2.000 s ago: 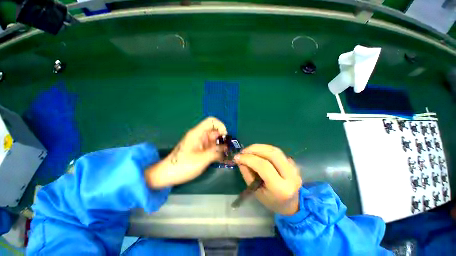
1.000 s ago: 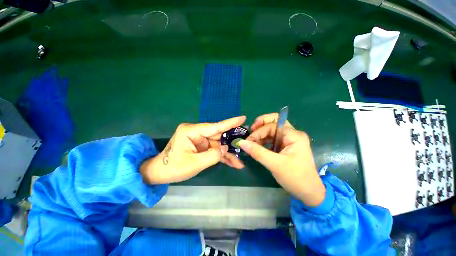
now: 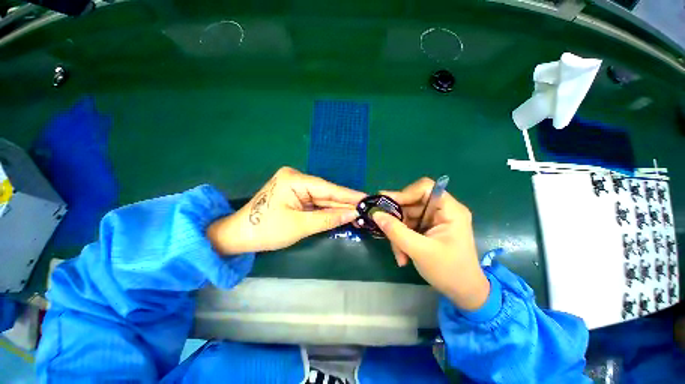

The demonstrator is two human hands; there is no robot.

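A round glossy black housing (image 3: 381,206) is held between both hands above the near end of the blue mat (image 3: 339,142). My left hand (image 3: 289,214) grips its left edge with thumb and fingertips. My right hand (image 3: 432,232) holds its right side, with the thumb pressed on its face. Slim silver-grey tweezers (image 3: 433,201) stick up between the right hand's fingers, tip end away from the housing. The thumb hides part of the housing's face. Tiny shiny specks (image 3: 345,235) lie just below the hands.
A white sheet with rows of black flex parts (image 3: 582,247) lies at right, white strips (image 3: 586,166) along its top. Behind are crumpled white paper (image 3: 567,90) and a dark blue pad (image 3: 593,144). Another black housing (image 3: 442,80) sits on the green belt (image 3: 203,135). Blue cloth (image 3: 79,165) and a white box (image 3: 30,225) are at left.
The hands and the housing have shifted slightly right. The greenish-gold piece seen at the right fingertips one second ago is now covered by the thumb. The left fingers have closed in on the housing's edge.
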